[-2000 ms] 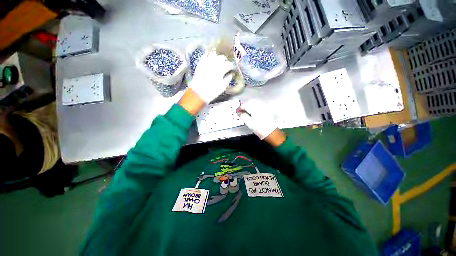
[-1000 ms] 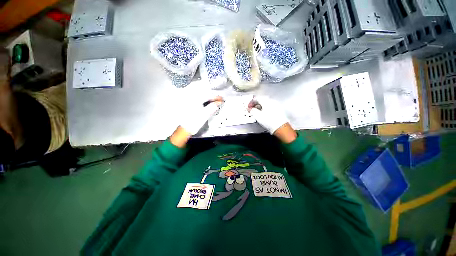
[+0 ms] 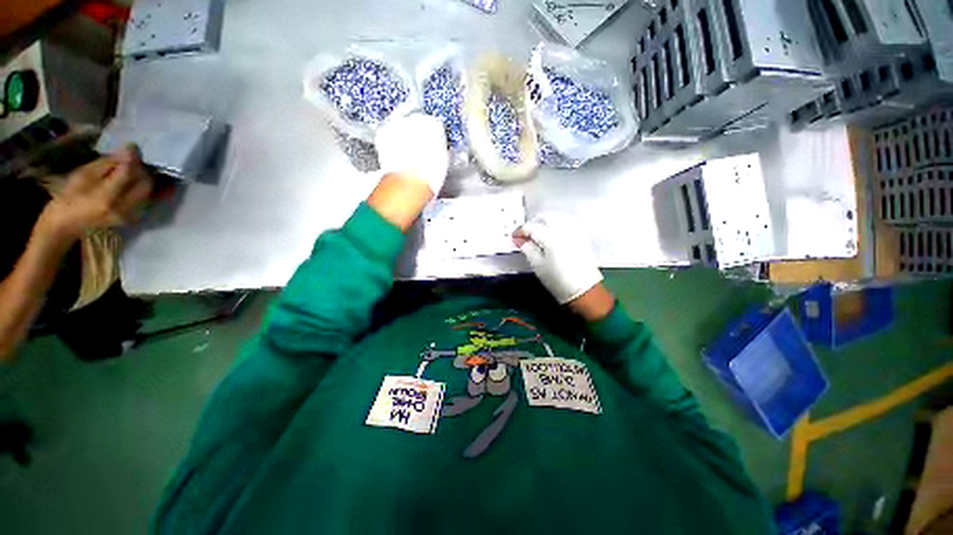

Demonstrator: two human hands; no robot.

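Note:
A pale sheet-metal panel with small holes (image 3: 472, 227) lies at the bench's front edge before me. My right hand (image 3: 559, 256), in a white glove, has its fingertips at the panel's right edge. My left hand (image 3: 413, 152), also gloved, is over the front of the second fastener bag (image 3: 443, 92); its fingertips are hidden, so its hold cannot be told. A clear fastener bag (image 3: 364, 90) stands left of it. A cream-rimmed bag (image 3: 504, 125) and another clear bag (image 3: 580, 108) stand to the right.
Stacked slotted panels (image 3: 721, 63) stand at the back right, with a panel block (image 3: 731, 214) nearer. Another person's hand (image 3: 105, 188) is at a tilted panel (image 3: 172, 141) on the left. Another panel (image 3: 172, 23) lies behind it. A blue bin (image 3: 768, 371) is on the floor.
My left hand has moved from the panel's left side up to the bags. My right hand stays at the panel's right. The other person's hand has appeared, and the left panel is now tilted.

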